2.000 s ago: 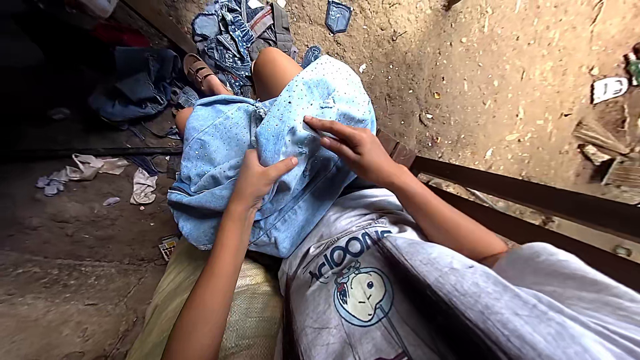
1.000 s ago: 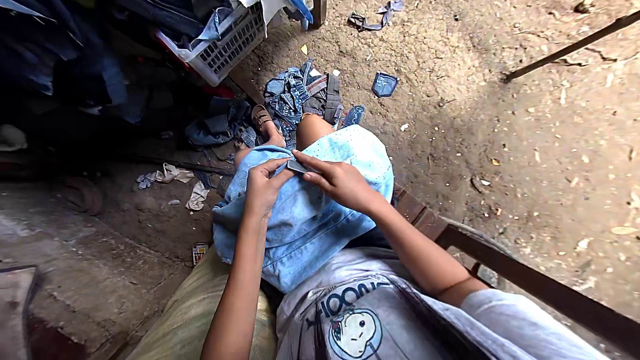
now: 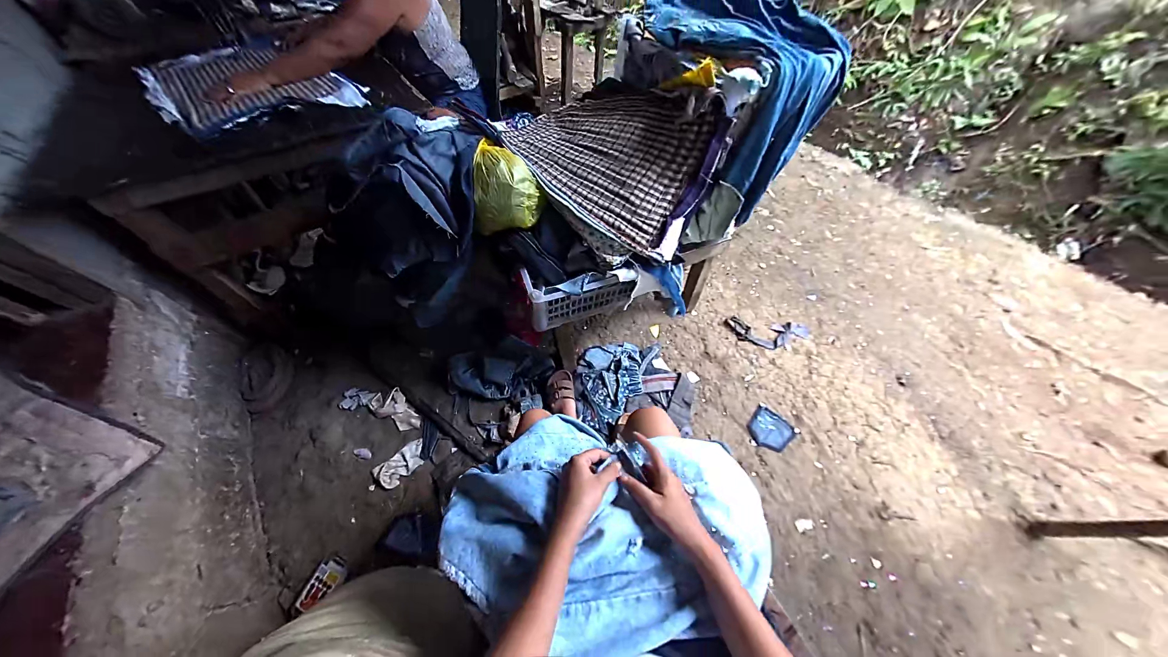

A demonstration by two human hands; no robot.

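Note:
A light blue denim garment (image 3: 584, 584) with a frayed edge lies spread over my lap. Above its far part, my left hand (image 3: 584, 479) grips a small, thin, dark object (image 3: 620, 456) whose kind I cannot make out. My right hand (image 3: 659, 488) is against the other side of this object, its index finger raised and pointing forward. The two hands nearly meet at the fingertips. Denim shows beneath both wrists.
Denim scraps (image 3: 610, 383) lie on the dirt floor by my foot. A denim pocket piece (image 3: 771, 428) is to their right. Ahead stand a grey plastic crate (image 3: 584, 303), a yellow plastic bag (image 3: 505, 187) and draped cloths. At upper left, another person's arm (image 3: 338, 46) rests on striped fabric.
Two seconds ago both hands lay spread on the denim; now they are together at a small dark object above it. The view has tilted up, bringing in the other person and the cloth pile.

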